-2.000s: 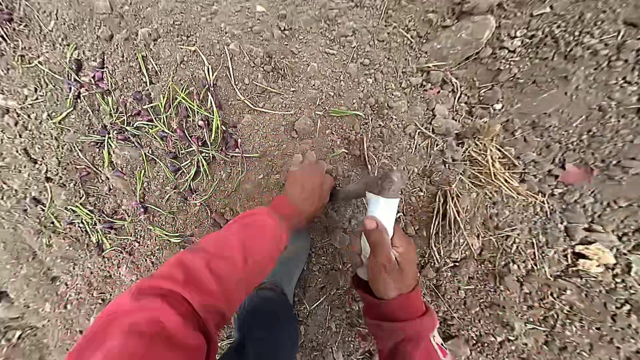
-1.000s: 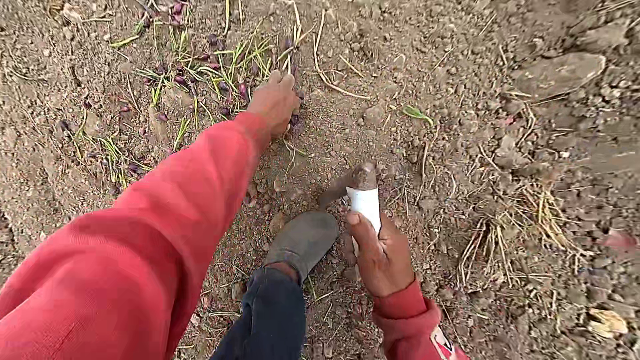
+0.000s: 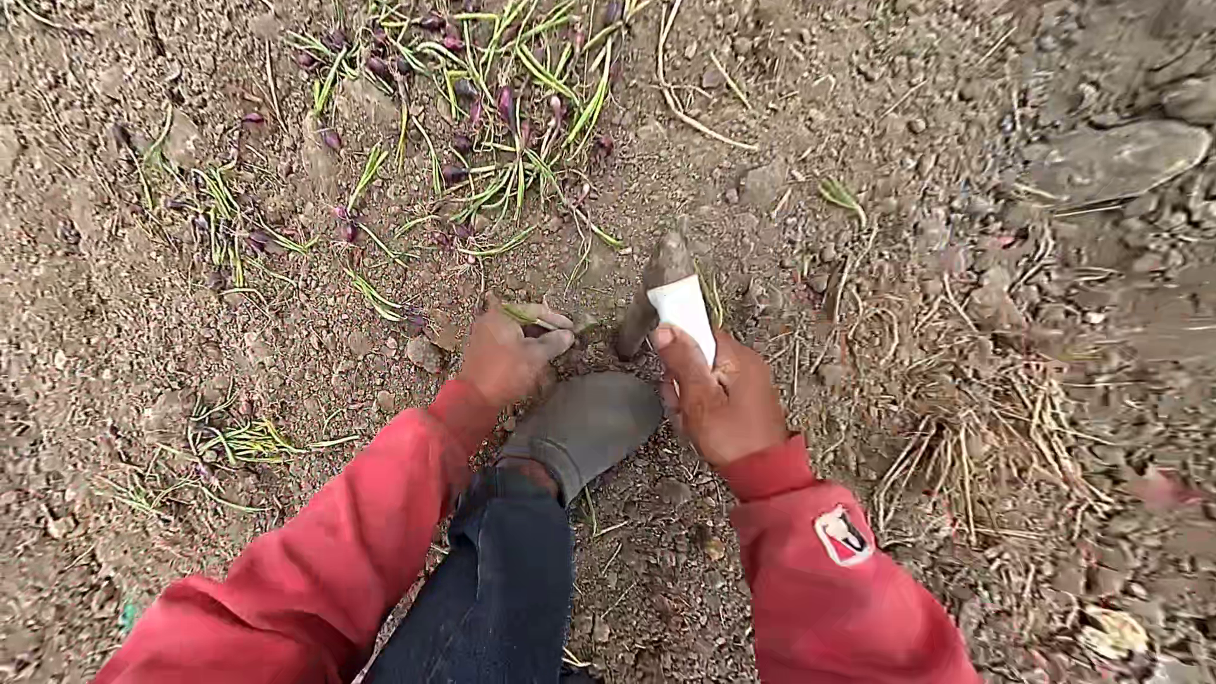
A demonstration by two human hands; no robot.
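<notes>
My right hand (image 3: 727, 394) grips a short hand tool, its handle wrapped in white (image 3: 686, 313). The tool's dark, soil-covered blade (image 3: 635, 325) angles down to the ground just beyond the shoe. To its left, my left hand (image 3: 518, 350) has thumb and fingers pinched on a small green-leaved seedling (image 3: 521, 313); most of it is hidden by the fingers. Small purple onion sets with green shoots (image 3: 503, 114) lie scattered on the soil at the upper left. Another few green shoots (image 3: 249, 442) lie farther left.
A grey shoe (image 3: 594, 423) stands on the soil between my forearms. Dry straw-like roots (image 3: 978, 437) lie to the right. A flat stone (image 3: 1121, 160) is at the upper right, and a single green sprig (image 3: 841, 195) lies above the tool.
My left hand has come back from the scattered onion sets, where it was a second ago, to a place beside the shoe and the tool. My right hand keeps its hold on the tool.
</notes>
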